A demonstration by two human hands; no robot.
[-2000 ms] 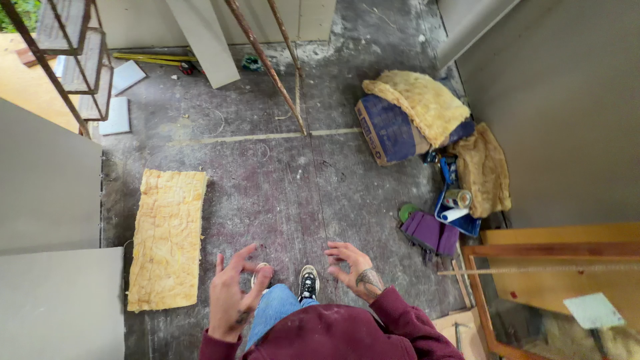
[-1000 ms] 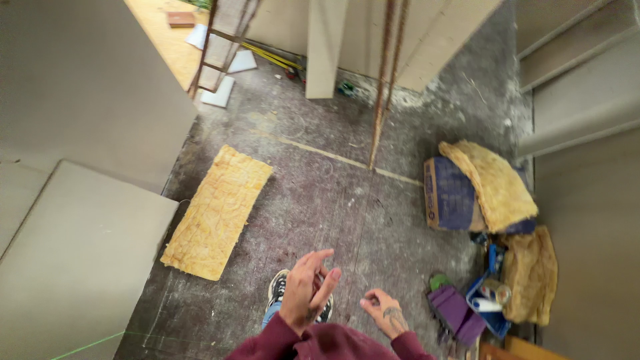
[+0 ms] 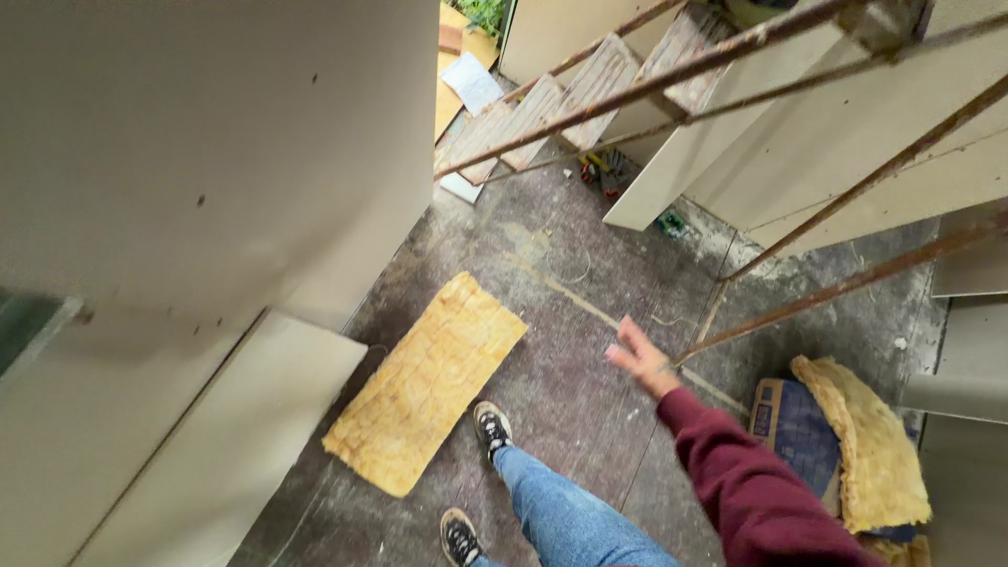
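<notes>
My right hand (image 3: 642, 362) hangs over the dark floor right of centre, fingers apart and holding nothing, slightly blurred. Its maroon sleeve reaches in from the lower right. My left hand is outside the picture. A rectangular batt of yellow insulation (image 3: 425, 386) lies flat on the floor, left of my feet and well away from the hand. Another piece of yellow insulation (image 3: 870, 449) is draped over a blue and brown package (image 3: 795, 433) at the lower right.
A rusty metal staircase with worn treads (image 3: 600, 90) crosses the top, its thin rods (image 3: 843, 291) reaching the floor at right. A loose board (image 3: 677, 165) leans near tools (image 3: 605, 172). Wall panels (image 3: 236, 157) and a lower board (image 3: 260, 425) stand at left.
My left hand has gone out of view. My right arm now stretches out farther over the floor. The view has turned, and my feet now stand beside the yellow batt.
</notes>
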